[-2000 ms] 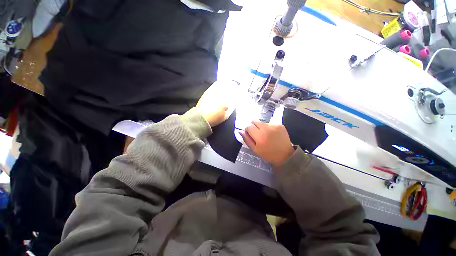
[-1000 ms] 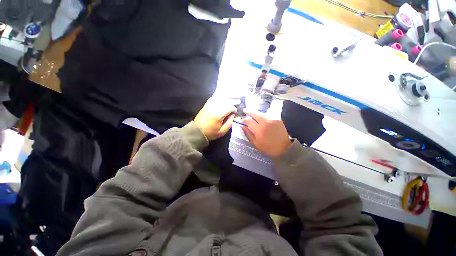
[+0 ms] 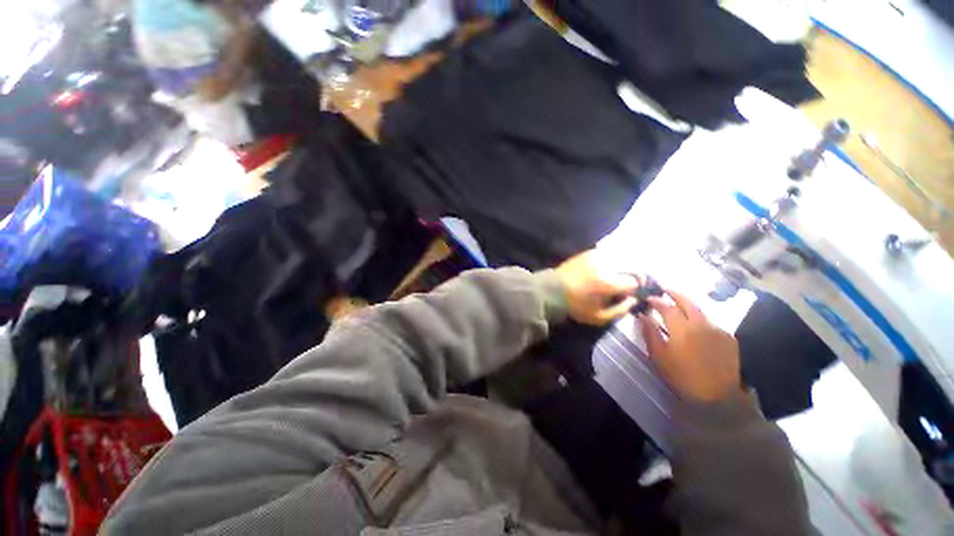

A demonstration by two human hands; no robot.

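Observation:
My left hand (image 3: 598, 290) and my right hand (image 3: 685, 343) meet at the table's front edge, left of the sewing machine's needle area (image 3: 729, 262). Their fingertips pinch a small black fabric piece (image 3: 650, 291) between them; its shape is mostly hidden and blurred. The white machine head (image 3: 837, 304) with blue stripe and lettering lies to the right. A black cut piece (image 3: 787, 354) lies on the bed under the machine arm. Large black garment panels (image 3: 523, 136) are spread left of the machine.
A grey ruler strip (image 3: 631, 379) runs along the table's front edge. Black cloth (image 3: 282, 283) hangs at the left. A red crate (image 3: 94, 461) and a blue bag (image 3: 73, 236) stand at far left. Wood surface (image 3: 873, 99) shows behind the machine.
The view has swung left, so the machine now sits further right. Both hands have moved from near the needle towards the front edge and pinch the small black piece together.

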